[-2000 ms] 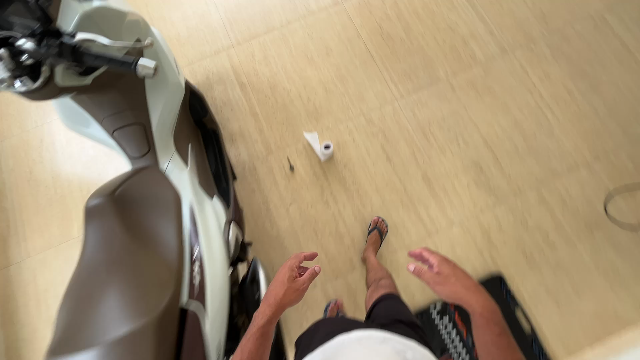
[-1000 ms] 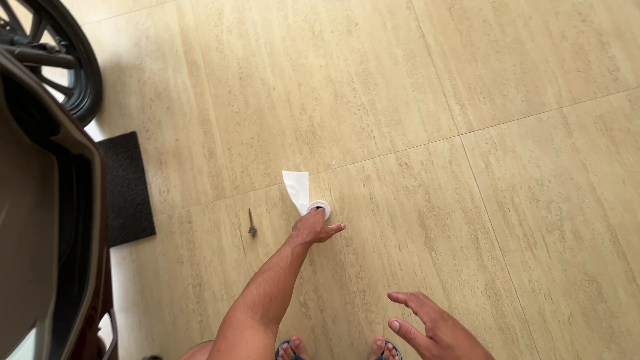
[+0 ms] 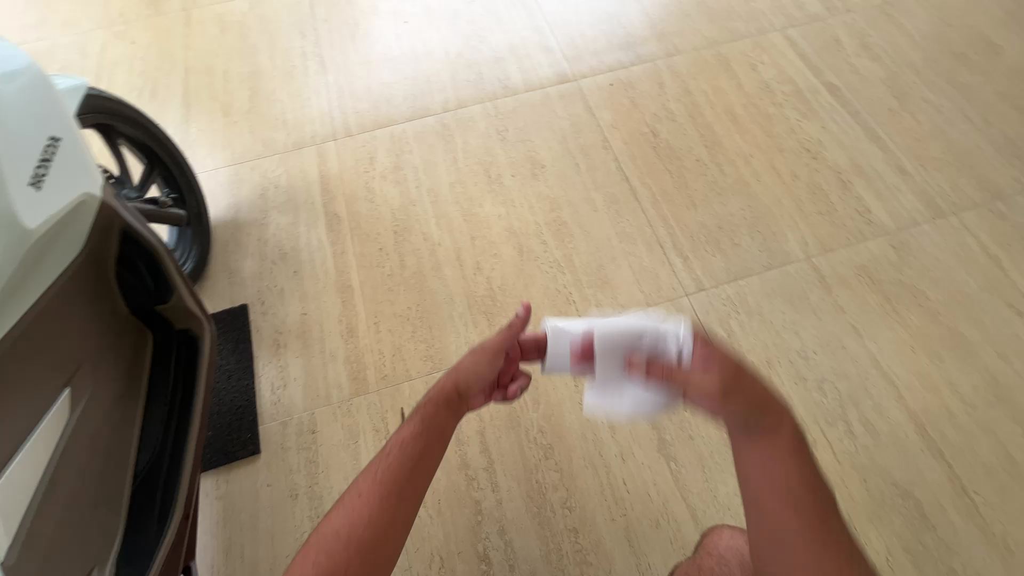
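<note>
A roll of white paper [image 3: 568, 346], probably paper towel, lies sideways between my hands above the tiled floor. My left hand [image 3: 496, 364] has a finger pushed into the near end of the roll, with its thumb raised. At the other end, my right hand [image 3: 708, 376] holds the roll and its loose sheet [image 3: 628, 396]; both are blurred by motion. Behind my left forearm, the tip of a small thin object [image 3: 403, 414] shows on the floor, the rest of it hidden.
A white and brown scooter [image 3: 56, 320] stands along the left side, its front wheel [image 3: 188, 200] at the upper left. A black mat [image 3: 236, 392] lies on the floor beside it. My bare knee [image 3: 716, 552] shows at the bottom.
The roll, standing on the floor two seconds ago, is now lifted and turned sideways. My right hand, apart from it one second ago, has come onto the roll. The view has shifted strongly.
</note>
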